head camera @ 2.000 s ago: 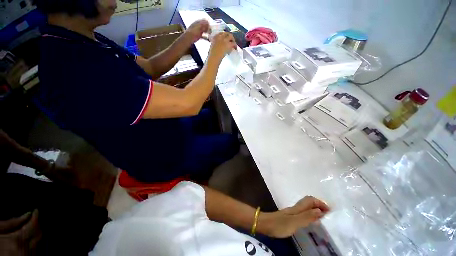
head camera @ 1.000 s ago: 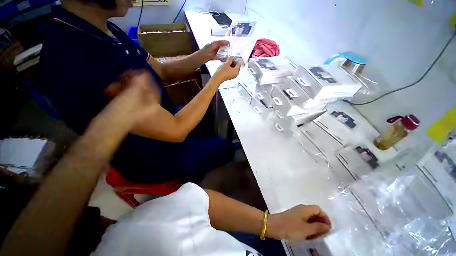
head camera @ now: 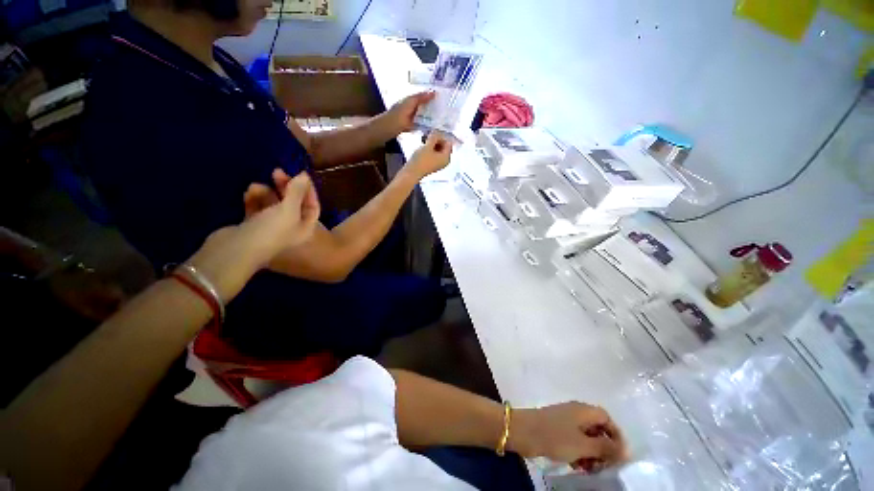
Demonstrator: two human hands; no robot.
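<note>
My left hand [head camera: 570,436], with a gold bangle, is at the bench's front edge, low right of centre. Its fingers are curled and slightly blurred; I cannot tell whether they grip anything. My right hand is not in view. Clear crinkled film [head camera: 757,398] lies to the right of my left hand, over pale boxes that are hard to make out. White retail boxes [head camera: 613,173] with dark product photos are piled farther along the bench, and flatter ones [head camera: 637,245] lie nearer.
A person in dark blue [head camera: 192,163] on a red stool [head camera: 268,364] holds a film-covered box [head camera: 450,86]. Another person's arm [head camera: 134,345] reaches in from the lower left. Cartons [head camera: 321,86] stand beyond. A bottle [head camera: 747,276] and pink cloth [head camera: 506,110] are on the bench [head camera: 489,297].
Another person's arm has come up from the lower left. The person in dark blue has raised a film-covered box. My left hand stays at the bench edge. The view has shifted slightly.
</note>
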